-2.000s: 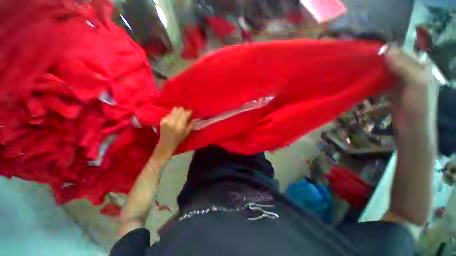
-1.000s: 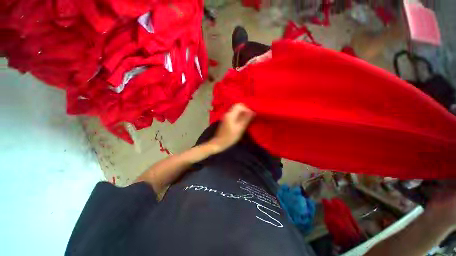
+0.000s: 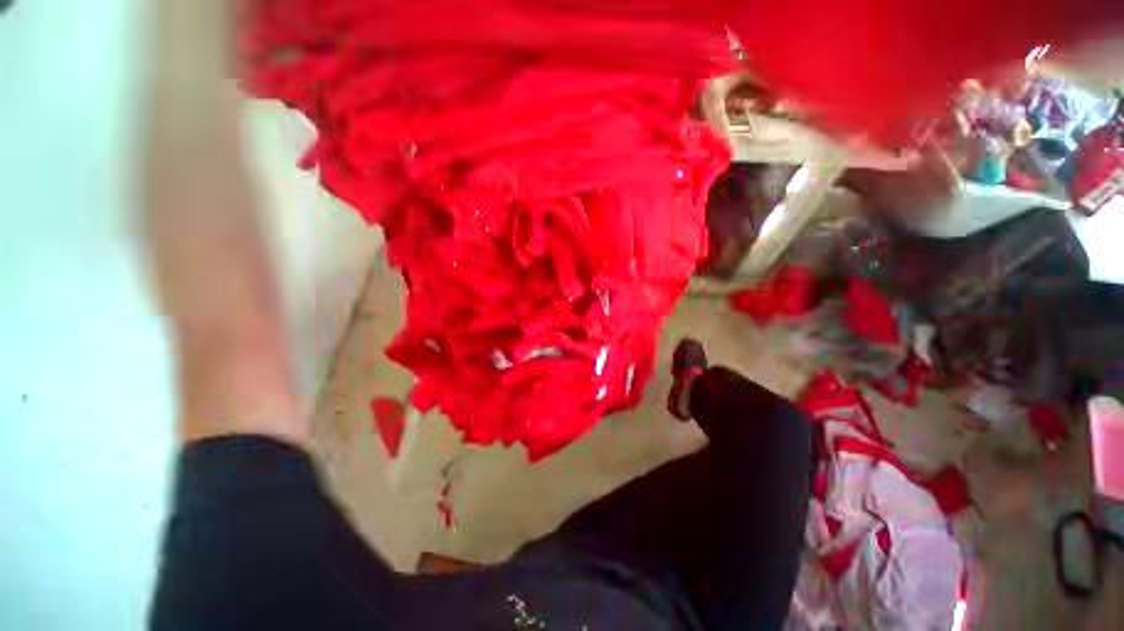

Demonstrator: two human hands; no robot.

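A large layered red garment pile (image 3: 542,259) fills the upper middle, with small white bits showing near its lower end. Blurred red cloth (image 3: 851,62) spans the top edge to the right of the pile; I cannot tell where the pile ends and this cloth begins. My left forearm (image 3: 228,284) runs up the left side, blurred, and my left hand is cut off by the top edge. My right hand cannot be made out. A pale lining-out pile with red edges (image 3: 894,530) lies on the floor at lower right, beside my dark-trousered leg.
A pale surface (image 3: 74,370) lies at far left. A table (image 3: 986,207) with small items stands at upper right, with a wooden frame near the pile. Red scraps (image 3: 388,425) lie on the floor. A pink-topped object (image 3: 1107,444) is at the right edge.
The view has swung left and up, so the red pile is now central. My left arm has gone from the lap to reaching up at left. The cloth stretched over the lap is gone from there.
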